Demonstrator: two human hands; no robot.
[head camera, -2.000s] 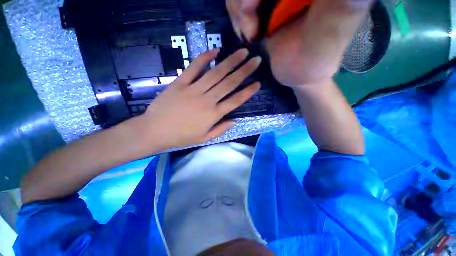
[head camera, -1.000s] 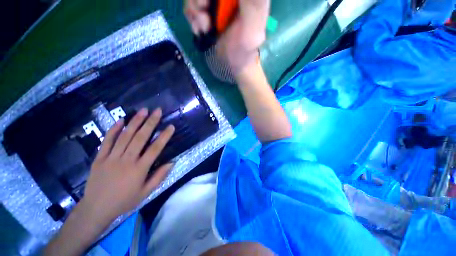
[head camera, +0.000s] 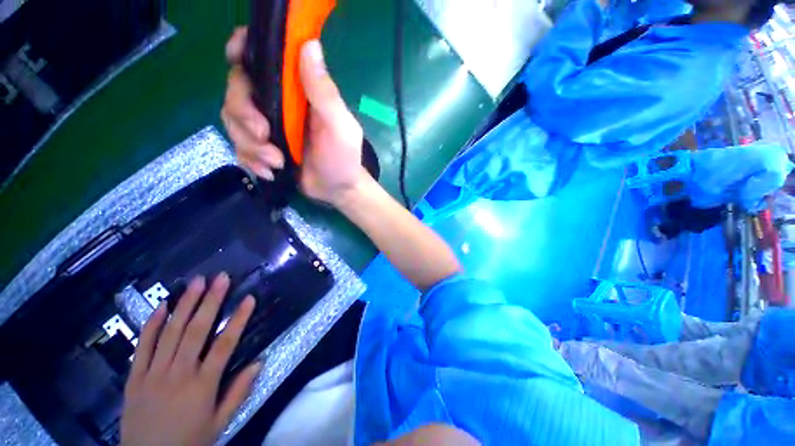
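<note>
A black plastic housing (head camera: 196, 235) lies tilted in view on a silvery bubble sheet (head camera: 327, 300) at the lower left. My left hand (head camera: 179, 375) rests flat on the housing, fingers apart, beside the white brackets (head camera: 116, 327) and pale centre strip (head camera: 135, 307). My right hand (head camera: 327, 131) grips an orange and black electric screwdriver (head camera: 299, 87) upright over the housing's upper right corner. The driver's tip is too dark to make out. The round dish is mostly hidden behind my right wrist.
Another black housing (head camera: 78, 52) on a sheet is at the upper left of the green bench (head camera: 196, 78). Green tape (head camera: 377, 110), a black cord (head camera: 400, 96) and a white sheet (head camera: 475, 35) are on the right. People in blue smocks (head camera: 628, 87) and a blue stool (head camera: 641, 309) are beyond.
The view has swung right. The screwdriver in my right hand has gone from the brackets, past the dish side, to the housing's upper right corner. My left hand stays on the housing.
</note>
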